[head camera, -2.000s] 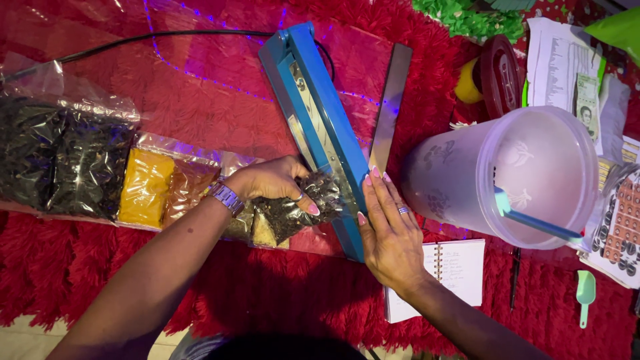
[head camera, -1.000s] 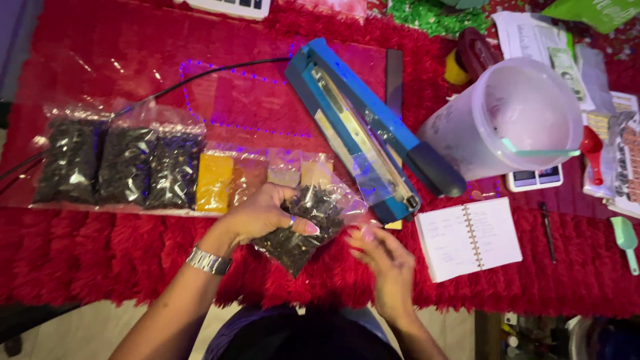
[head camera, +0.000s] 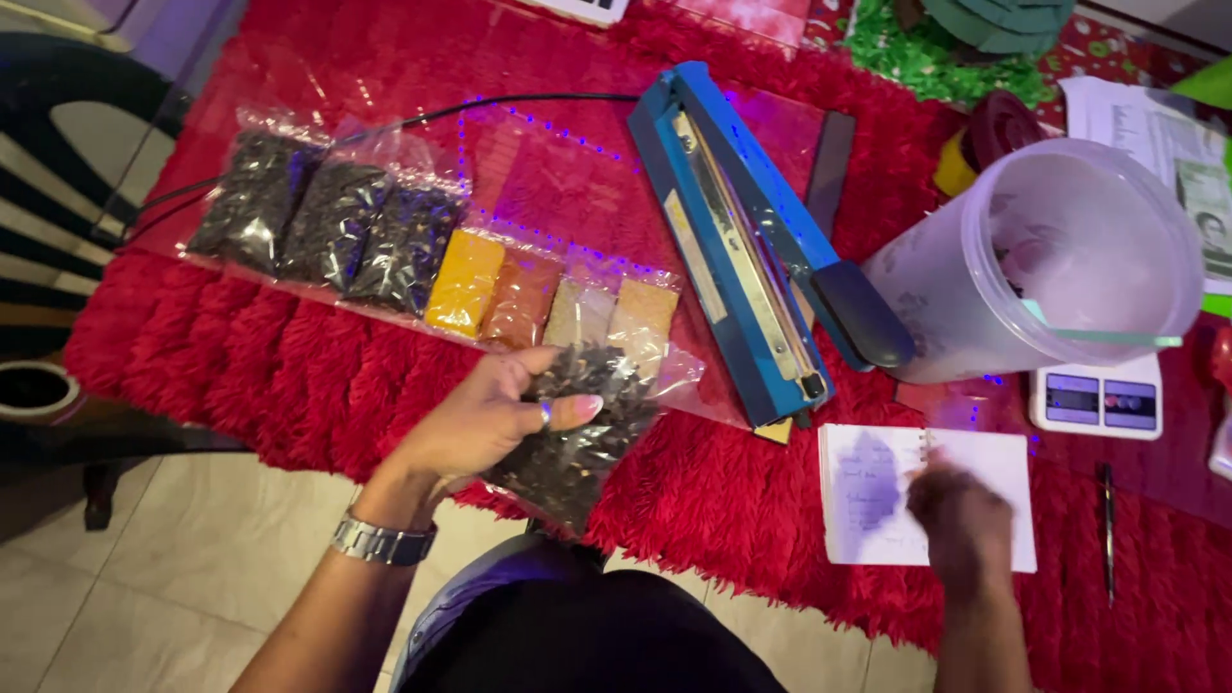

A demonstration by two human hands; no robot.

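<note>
My left hand point(head camera: 491, 414) grips a clear plastic bag of dark dried flakes point(head camera: 577, 452) over the table's front edge. My right hand point(head camera: 962, 520), blurred, is over a spiral notebook point(head camera: 866, 491) with handwriting; whether its fingers hold anything cannot be told. Behind the held bag lies a row of clear packets: dark contents point(head camera: 332, 221) at the left, then a yellow powder packet point(head camera: 465, 284), an orange-brown packet point(head camera: 522, 303) and paler packets point(head camera: 643, 313). Between my hands and farther back stands a blue impulse sealer point(head camera: 688, 260), its black-ended arm raised.
A translucent plastic tub point(head camera: 934, 279) leans at the right with a pale green utensil across its rim. Near it are a white digital scale point(head camera: 1097, 397) and a pen point(head camera: 1108, 534). A black cable point(head camera: 520, 97) runs left from the sealer. A dark chair point(head camera: 58, 192) stands at the left.
The sealer's arm, pressed low under my right hand at first, is now raised. My right hand has left the bag and moved right to the notebook. My left hand still holds the bag.
</note>
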